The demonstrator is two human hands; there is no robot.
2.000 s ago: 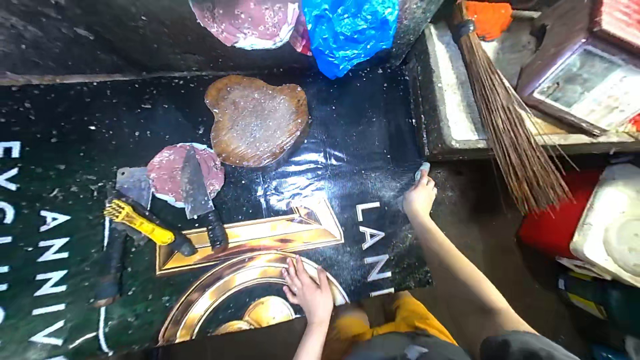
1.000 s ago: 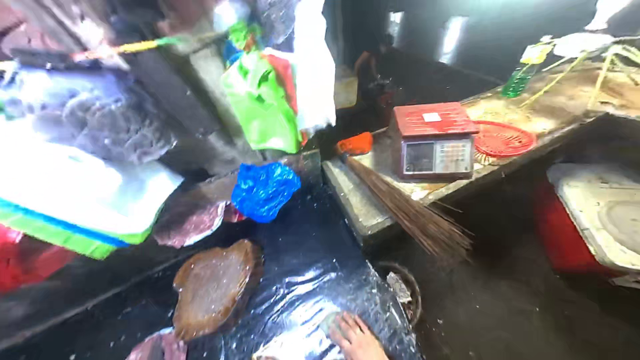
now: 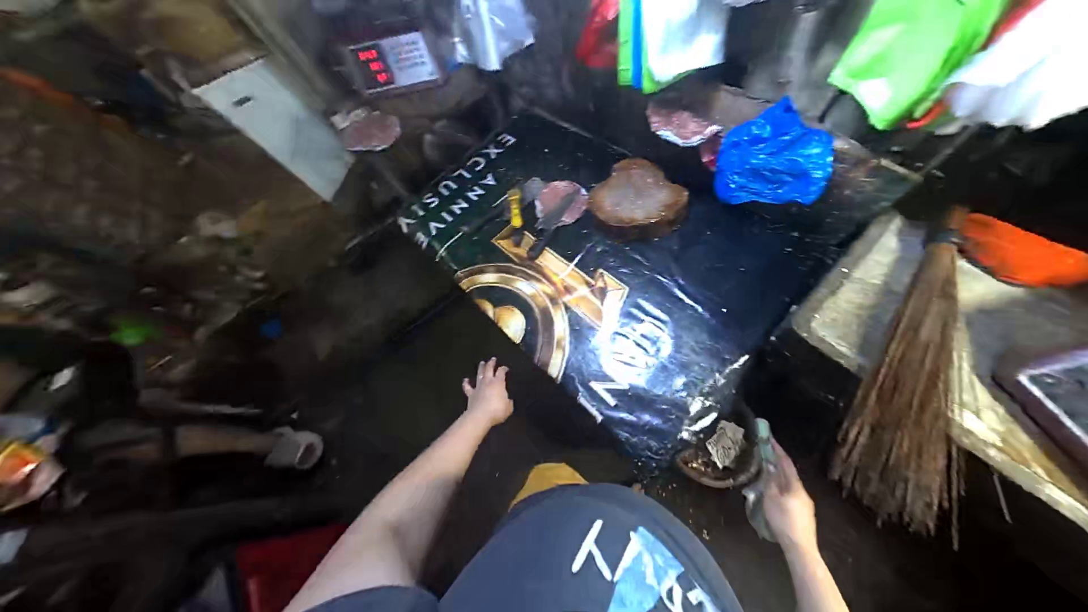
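My right hand [image 3: 789,501] is closed on a grayish-green cloth [image 3: 759,510], just right of a round container with debris in it [image 3: 714,476] at the table's near corner. My left hand [image 3: 488,393] hangs empty with fingers apart, just off the near edge of the table covered with a dark printed sheet [image 3: 705,297]. On that sheet lie a thick wooden chopping block [image 3: 639,197], a round pinkish board or mat [image 3: 561,201], a knife with a dark handle [image 3: 551,223] and a yellow-handled tool [image 3: 515,208].
A blue plastic bag [image 3: 775,157] sits at the table's far side. A stick broom [image 3: 905,391] leans against the ledge at right, beside an orange item [image 3: 1020,249]. Green and white bags [image 3: 905,59] hang above. A digital scale [image 3: 395,61] stands at back left.
My right hand, over the sheet one second ago, is now past its near corner beside the round container. My left hand, on the sheet two seconds ago, is off it. The view has swung widely.
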